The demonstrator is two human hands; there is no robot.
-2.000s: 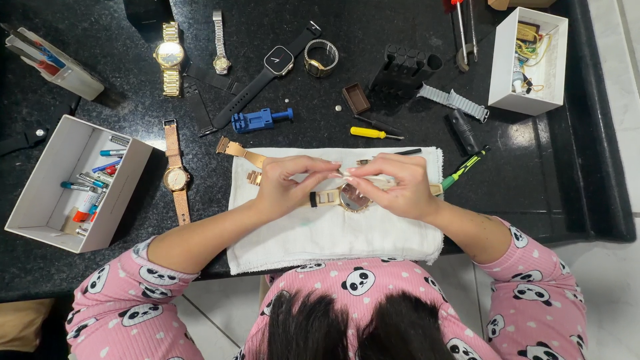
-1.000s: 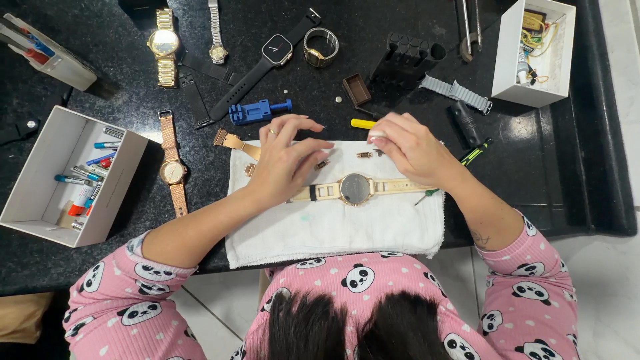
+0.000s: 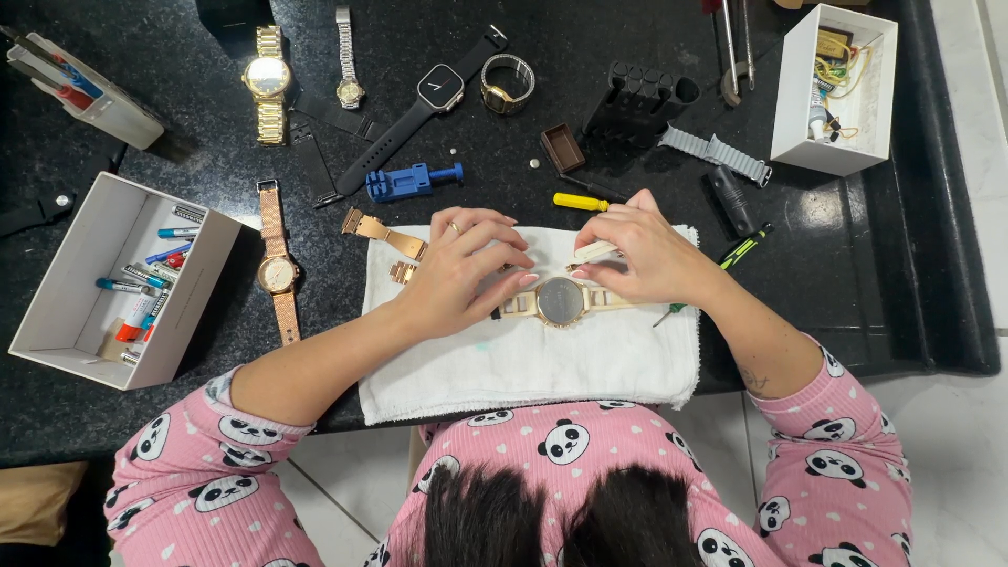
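A gold-toned wristwatch point(image 3: 560, 302) lies face down on a folded white cloth point(image 3: 504, 378), its grey case back showing and its light band stretched to both sides. My left hand point(image 3: 472, 272) hovers over the band's left part with curved fingers, and nothing shows in its grip. Between the thumb and fingers of my right hand point(image 3: 642, 252) is a small cream-coloured piece point(image 3: 596, 250), held above the watch's upper right. A tiny metal link lies by my right thumb. Rose-gold bracelet pieces point(image 3: 398, 240) rest at the cloth's upper left, partly behind my left hand.
Behind the cloth lie a blue link-removal tool point(image 3: 413, 182), a yellow-handled screwdriver point(image 3: 580, 201), a brown tray point(image 3: 563, 148) and a black smartwatch point(image 3: 440, 87). A box of markers point(image 3: 59, 315) stands left, another white box point(image 3: 835, 150) back right. A green-black screwdriver point(image 3: 744, 246) lies beside the cloth.
Two seconds ago both hands met above the watch; now they are apart. Since one second ago, my right hand has turned and lowered toward the cloth, and the cream piece in it shows.
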